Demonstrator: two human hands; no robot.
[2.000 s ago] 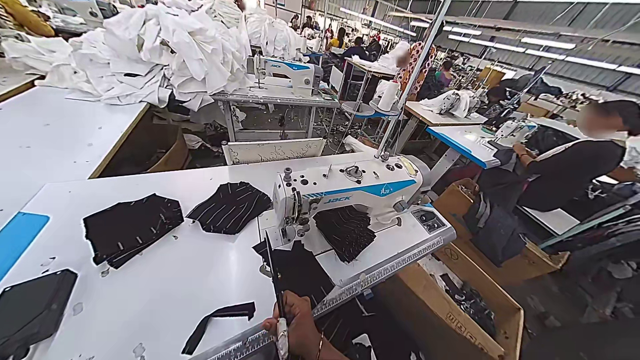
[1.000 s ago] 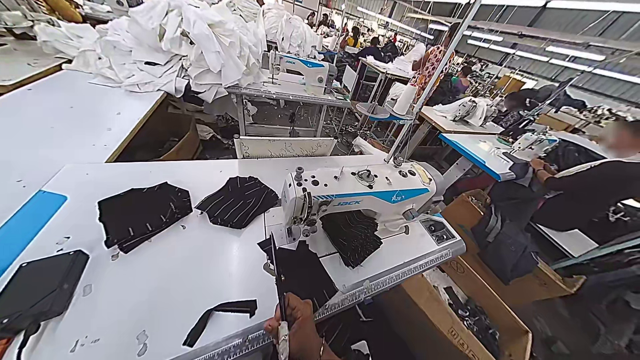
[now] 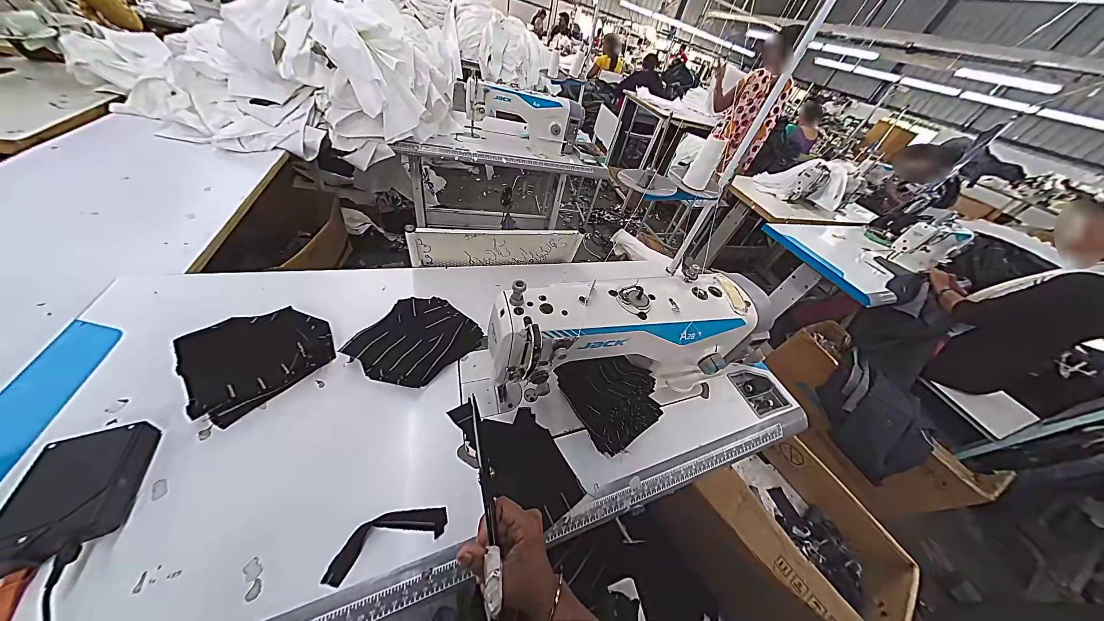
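Observation:
One hand, seemingly my right hand [image 3: 522, 561], grips a pair of scissors [image 3: 485, 466] at the table's front edge, handle wrapped in pale material, blades pointing up and away. The blades lie over the left part of a black fabric piece [image 3: 530, 461] in front of a Jack sewing machine [image 3: 630, 332]. A stack of striped black fabric [image 3: 611, 404] sits under the machine's arm. Left of the machine lie a striped black piece [image 3: 416, 342] and a black stack with pale marks [image 3: 254, 360]. A narrow black strip [image 3: 384, 535] rests near the ruler edge. My left hand is not visible.
A black flat case [image 3: 73, 492] with a cord lies at the left. Cardboard boxes [image 3: 802, 552] with scraps stand right of the table. White fabric [image 3: 345, 78] is heaped behind, near another sewing machine [image 3: 526, 108]. A person [image 3: 1018, 319] sits at a machine on the right.

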